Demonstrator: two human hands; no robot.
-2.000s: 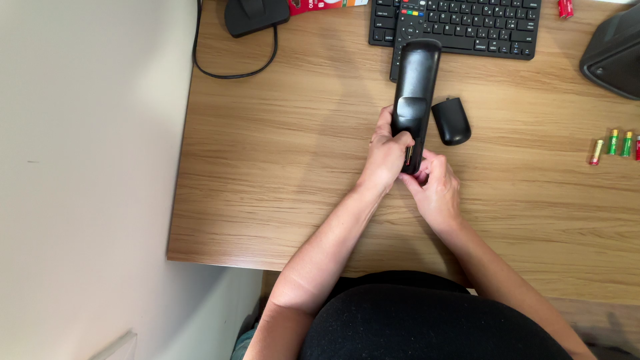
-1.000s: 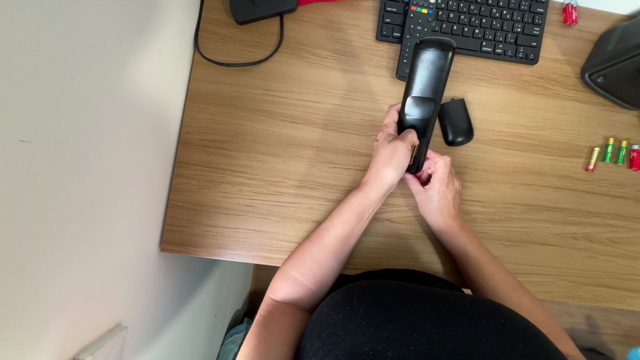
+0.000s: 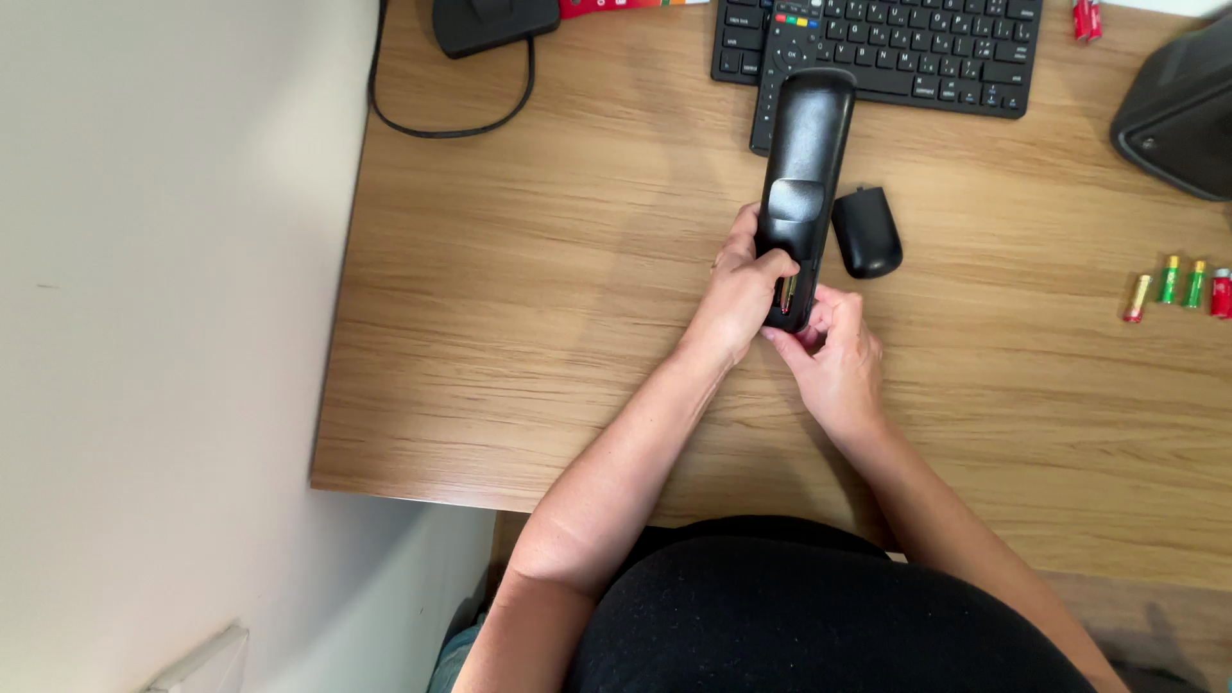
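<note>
My left hand (image 3: 743, 289) grips a black remote control (image 3: 808, 144), back side up, with the thumb at its open battery compartment. A battery (image 3: 788, 292) shows in that compartment, partly under the thumb. My right hand (image 3: 835, 351) holds the remote's near end with thumb and fingers. Just right of the remote, a black battery cover (image 3: 868, 234) lies on the wooden desk. Farther right lie a gold and red battery (image 3: 1137, 298), a green battery (image 3: 1169, 280), another green battery (image 3: 1195, 285) and red batteries (image 3: 1221, 293) at the frame's edge.
A second remote control (image 3: 767, 106) lies over the left part of a black keyboard (image 3: 948, 72). Red batteries (image 3: 1087, 19) lie at the top right, above a black device (image 3: 1179, 115). A black stand (image 3: 491, 24) with a cable (image 3: 452, 134) is at the upper left, near the wall (image 3: 183, 289).
</note>
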